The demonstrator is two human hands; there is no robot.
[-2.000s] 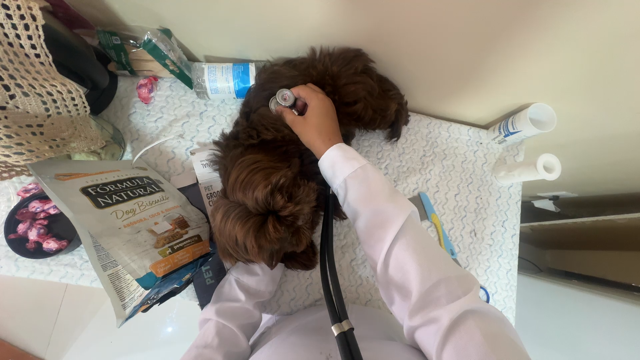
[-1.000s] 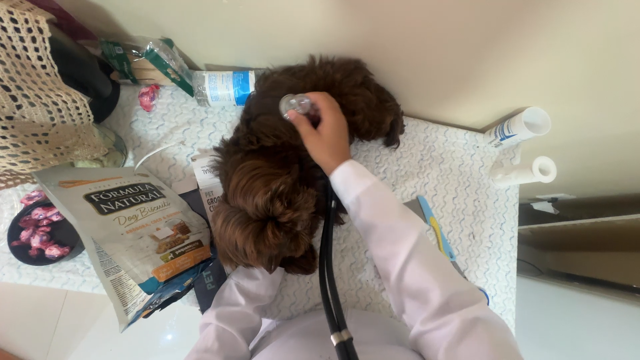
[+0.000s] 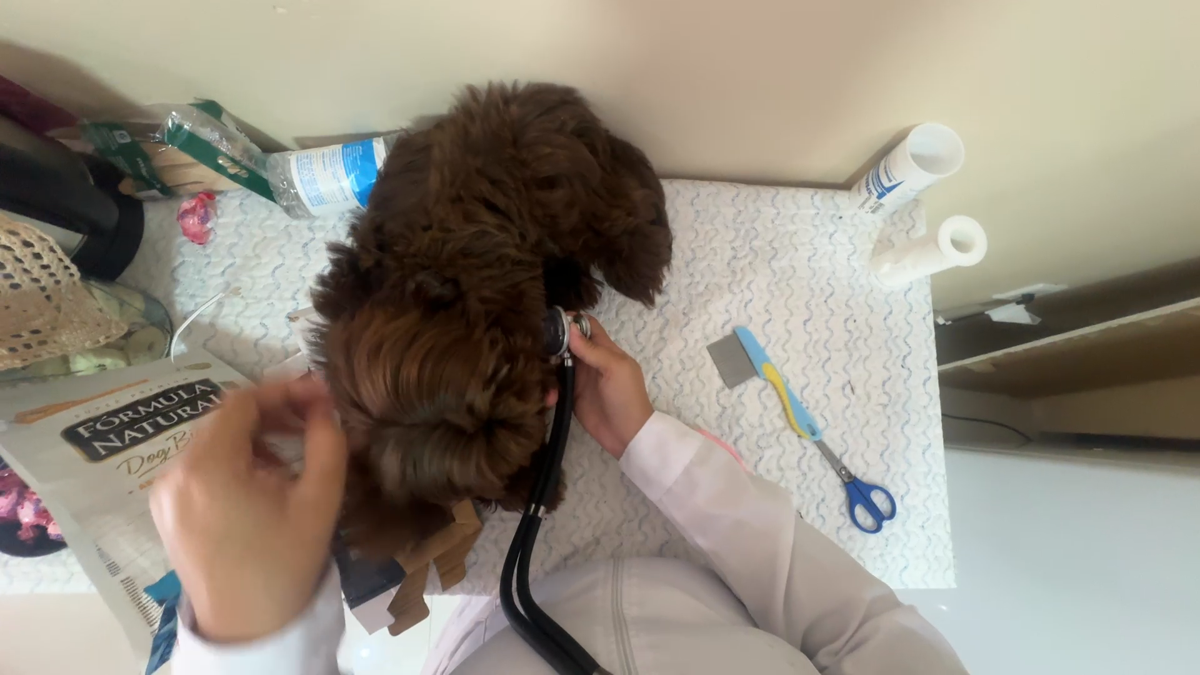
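Note:
A dark brown, long-haired dog (image 3: 450, 234) is on the patterned table cover, its head towards me. My right hand (image 3: 609, 380) holds the metal chest piece of a stethoscope (image 3: 560, 333) against the dog's side, low by the chest. Black tubing runs from it down to my body. Beside the dog's head, on the left, my left hand (image 3: 258, 487) is raised and blurred, its fingers curled in front of a dog biscuit bag (image 3: 103, 469). Whether it touches the fur or holds anything is unclear.
Right of the dog lie a flea comb (image 3: 769, 375) and blue-handled scissors (image 3: 858, 492). Two white rolls (image 3: 914, 169) (image 3: 937, 251) stand by the wall. A plastic bottle (image 3: 328, 176), pink wrapped candies (image 3: 23, 511) and a torn cardboard box (image 3: 427, 572) are at the left.
My right hand and the chest piece have moved from the dog's back down to its side by the chest. My left hand, hidden before, has come into view. The view has shifted closer.

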